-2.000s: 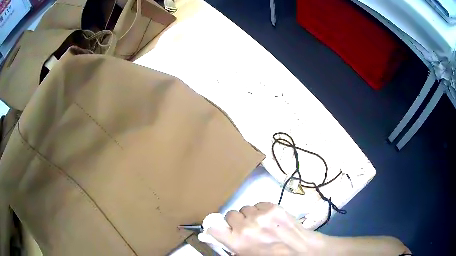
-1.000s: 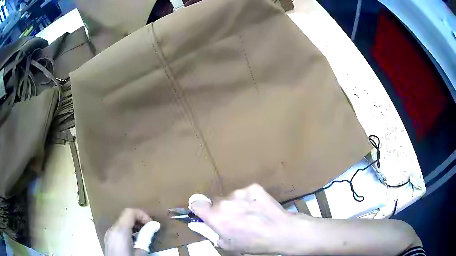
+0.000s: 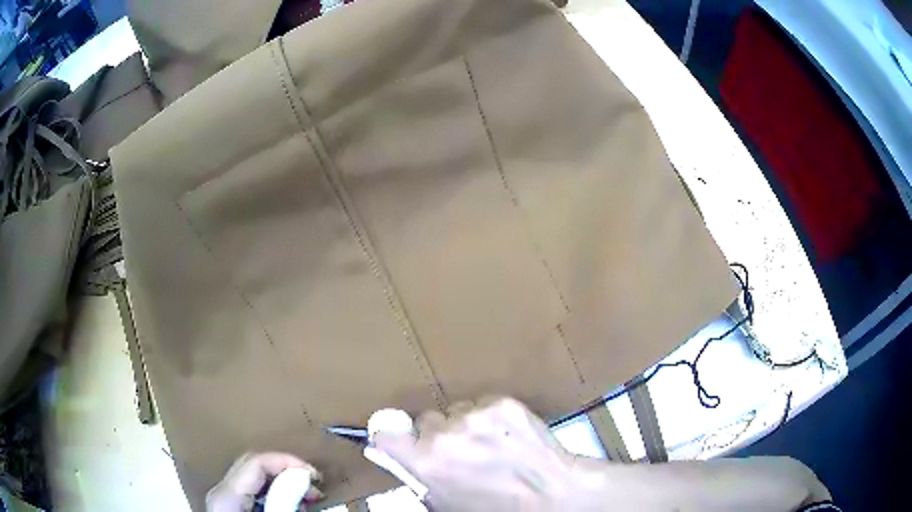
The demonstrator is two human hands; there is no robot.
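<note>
A tan-brown tote bag body lies flat on the pale table, with a raised centre seam and dashed stitch lines. My right hand, with white wraps on its fingers, holds thread snips, their blades pointing left over the bag's near part. My left hand is at the near left of the bag, partly cut off by the bottom edge, thumb wrapped in white. Its fingers are curled at the bag; its grip cannot be made out. Brown straps come out from under the bag's near right edge.
A black cord lies on the pale table at the right. Brown bags and thin straps are piled at the left. Another brown bag is at the far side. A red crate stands beyond the table, beside a white-covered table.
The view has swung from the bag's right corner to its middle, bringing my left hand in. Over the last second, the snips moved slightly left; my left hand remains near the bag's near edge.
</note>
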